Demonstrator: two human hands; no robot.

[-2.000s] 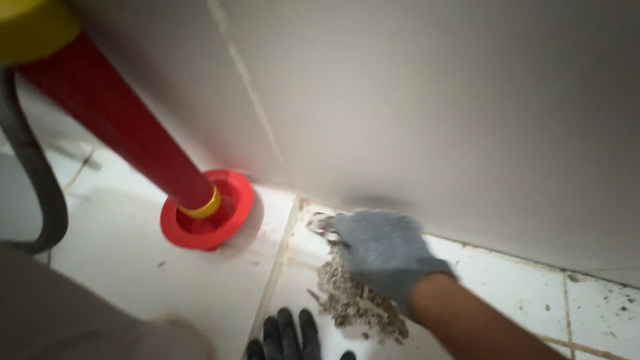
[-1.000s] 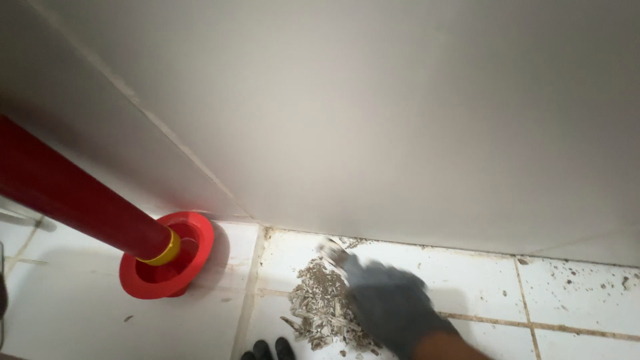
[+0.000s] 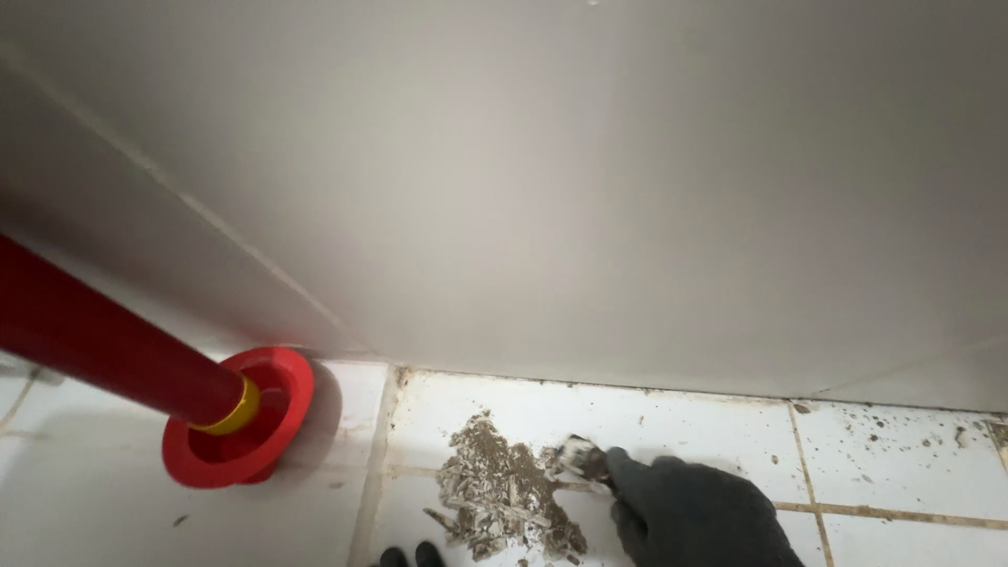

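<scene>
My right hand [image 3: 701,508], in a dark grey glove, is closed on a small scraper-like tool [image 3: 584,458] whose whitish, dirt-smeared end shows past the fingers. The tool's end lies on the white floor tiles, at the right edge of a pile of brown and whitish debris [image 3: 504,492]. Of my left hand [image 3: 412,556], only two black-gloved fingertips show at the bottom edge, just below and left of the pile; whether it holds anything is hidden.
A red plunger-like tool [image 3: 94,339] with a yellow collar rests its red cup [image 3: 295,394] on the floor at left. A smooth grey wall [image 3: 551,197] rises behind the tiles. Loose crumbs [image 3: 874,429] lie on the tiles at right, near the wall's foot.
My right hand has drawn back from near the wall's foot to the right side of the debris pile. Less of my left hand shows than two seconds ago. The view has shifted.
</scene>
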